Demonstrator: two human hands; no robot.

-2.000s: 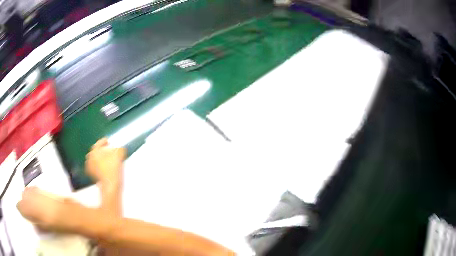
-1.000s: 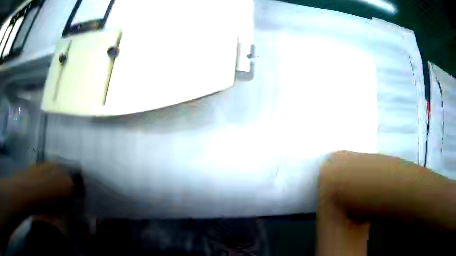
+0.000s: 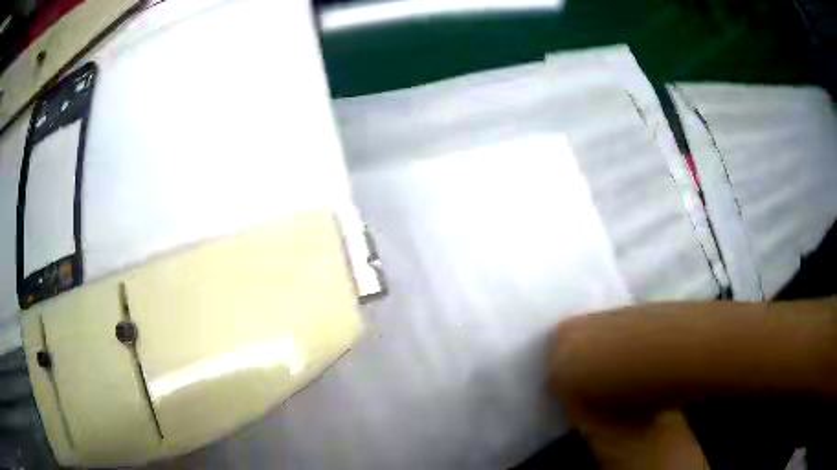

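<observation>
A black phone middle frame [image 3: 62, 106] lies on the white infeed belt [image 3: 216, 124] at the left, with white showing through its window. The cream guide plate [image 3: 248, 285] is at the belt's near side, with two slots and dark screws. My right hand [image 3: 610, 367] is blurred at the lower right, low over the foam-covered ledge. Its arm comes in from the right edge. Its fingers cannot be made out, nor whether it holds anything. My left hand is out of view.
White foam sheet [image 3: 642, 248] covers the ledge, with a dark gap near its right part. The green conveyor [image 3: 496, 46] runs along the top. A small metal bracket [image 3: 372, 283] sits at the belt's corner. Another cream guide plate [image 3: 69, 44] is at the upper left.
The view has swung over the belt end; the guide plate now sits lower and larger. The hand at the lower left has gone out of view. My right hand stays at the lower right.
</observation>
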